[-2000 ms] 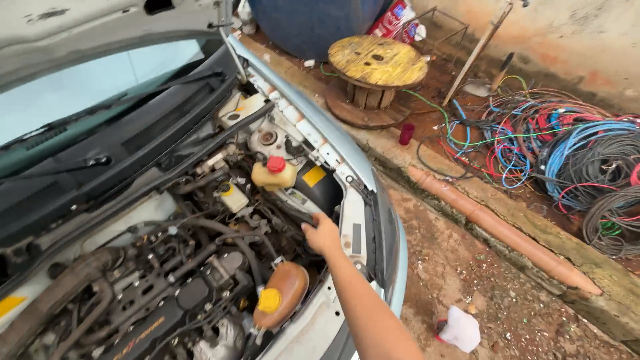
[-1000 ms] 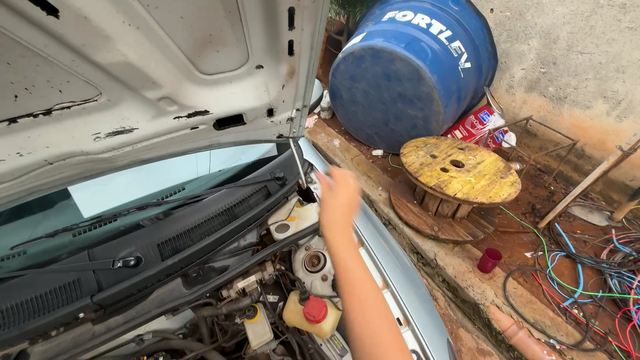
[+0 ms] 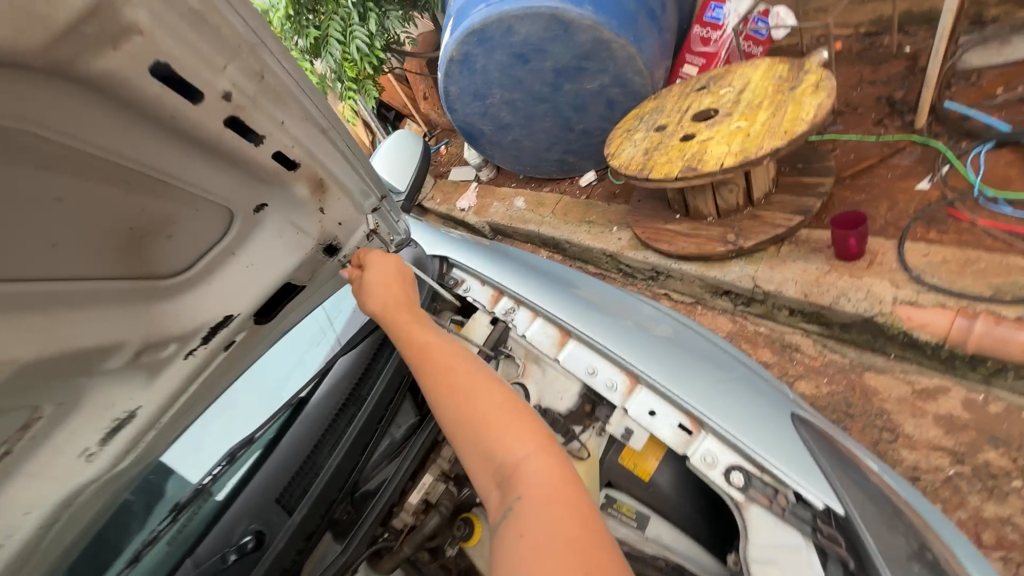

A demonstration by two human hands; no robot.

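My right hand (image 3: pixel 384 284) is closed around the upper part of a thin metal hood prop rod (image 3: pixel 436 286), close to the hinge-side corner of the raised car hood (image 3: pixel 184 208). The rod slants from my fist down to the engine bay by the fender. Whether its top end sits in the hood is hidden by my hand. My forearm reaches across the engine bay (image 3: pixel 552 376) and covers part of it. My left hand is not in view.
The silver-blue fender (image 3: pixel 640 320) borders the bay, with a side mirror (image 3: pixel 398 164) beyond. A concrete curb (image 3: pixel 552 216), wooden cable spool (image 3: pixel 720 120), blue tank (image 3: pixel 552 88), dark red cup (image 3: pixel 849 235) and loose cables (image 3: pixel 912 232) lie alongside. Windshield and wiper (image 3: pixel 240 444) are at lower left.
My right hand has moved from beside the reservoirs in the engine bay up to the hood's rear corner, where it now grips the prop rod. The view has swung toward the hood.
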